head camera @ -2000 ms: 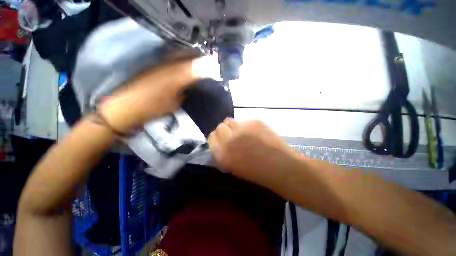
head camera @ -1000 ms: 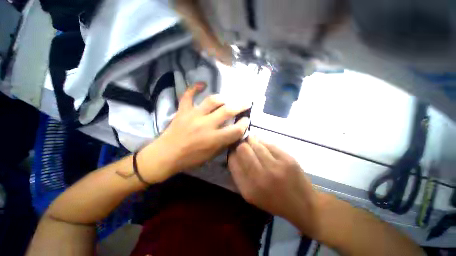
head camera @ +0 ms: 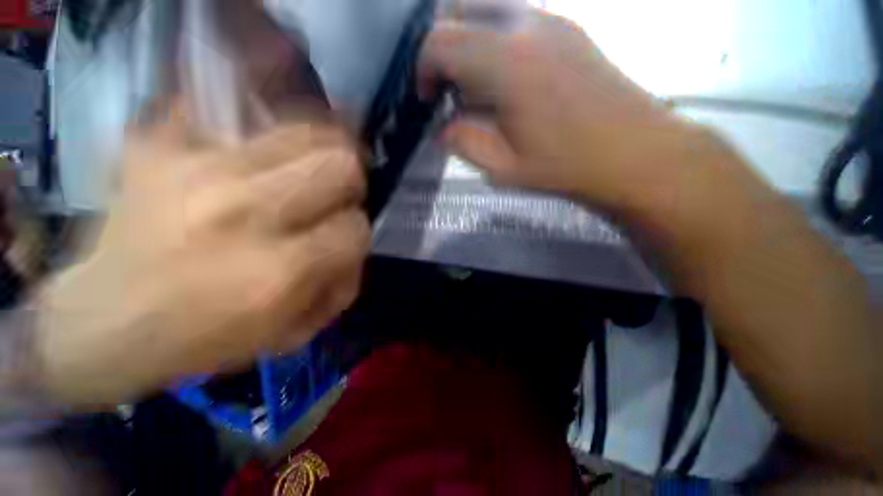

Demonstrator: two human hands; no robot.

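Observation:
The garment in work (head camera: 353, 48), light grey and white cloth with a black band, is lifted over the table's front edge at the upper left and is blurred. My left hand (head camera: 228, 242) is large and blurred in front of it, with fingers curled on the cloth. My right hand (head camera: 513, 87) is at the cloth's right side, with its fingers at the black band. The fingertips are partly hidden, and the machine needle is not in view.
The table's grey front edge (head camera: 523, 254) carries a ruler scale. Black shears (head camera: 852, 179) are cut off at the right edge. A blue basket (head camera: 281, 392) is below the table at left. Striped white cloth (head camera: 639, 392) hangs below the table at right.
Both hands have moved away from the needle area with the garment, which is now lifted close to the camera. The view has shifted, and the machine head is out of the picture.

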